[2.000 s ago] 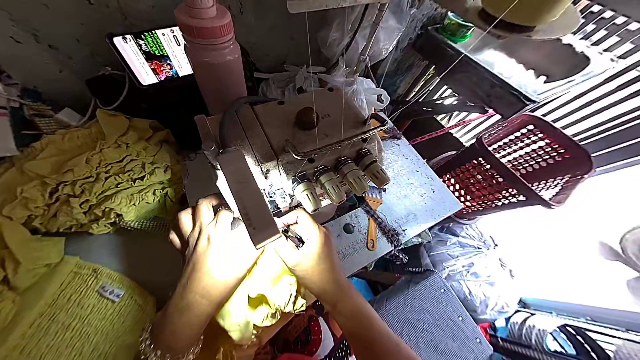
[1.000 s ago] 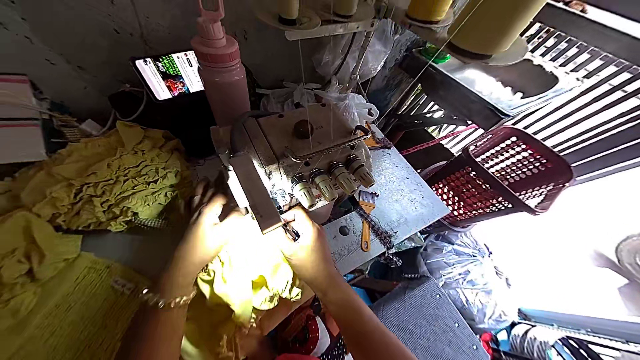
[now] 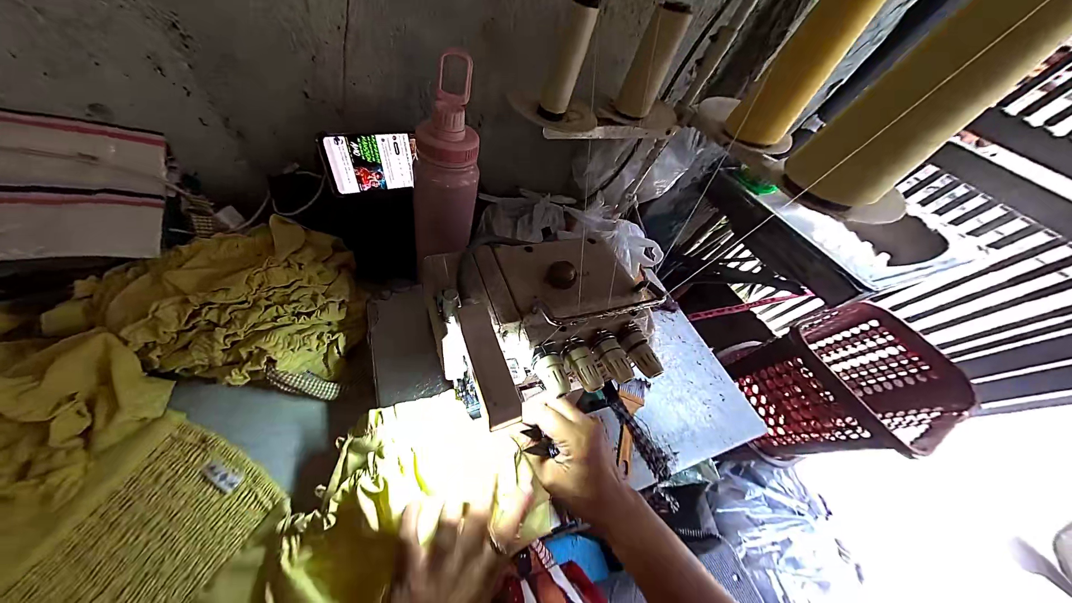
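An overlock sewing machine (image 3: pixel 561 289) with several tension dials stands in the middle. Yellow fabric (image 3: pixel 419 452), brightly lit, lies at its needle area and spreads toward me. My left hand (image 3: pixel 452 544) rests on this fabric near the bottom edge, blurred, fingers spread; whether it pinches any cloth cannot be told. Just right of the presser area is my right hand (image 3: pixel 574 456), fingers curled around a small dark tool, perhaps thread snips (image 3: pixel 540 442), beside the fabric. Gathered yellow garments (image 3: pixel 243 310) are heaped at the left, with a ribbed yellow piece (image 3: pixel 159 511) bearing a label below them.
Behind the machine stand a pink water bottle (image 3: pixel 446 188) and a lit phone (image 3: pixel 368 163). Thread cones (image 3: pixel 871 100) hang over the upper right. An orange-handled brush (image 3: pixel 626 431) lies on the machine table (image 3: pixel 712 402). A dark red plastic basket (image 3: pixel 888 377) and plastic bags (image 3: pixel 779 528) are at the right.
My left hand has moved from beside the machine's needle area down toward me over the yellow fabric. My right hand stays by the machine. The view has shifted, showing more of the thread cones.
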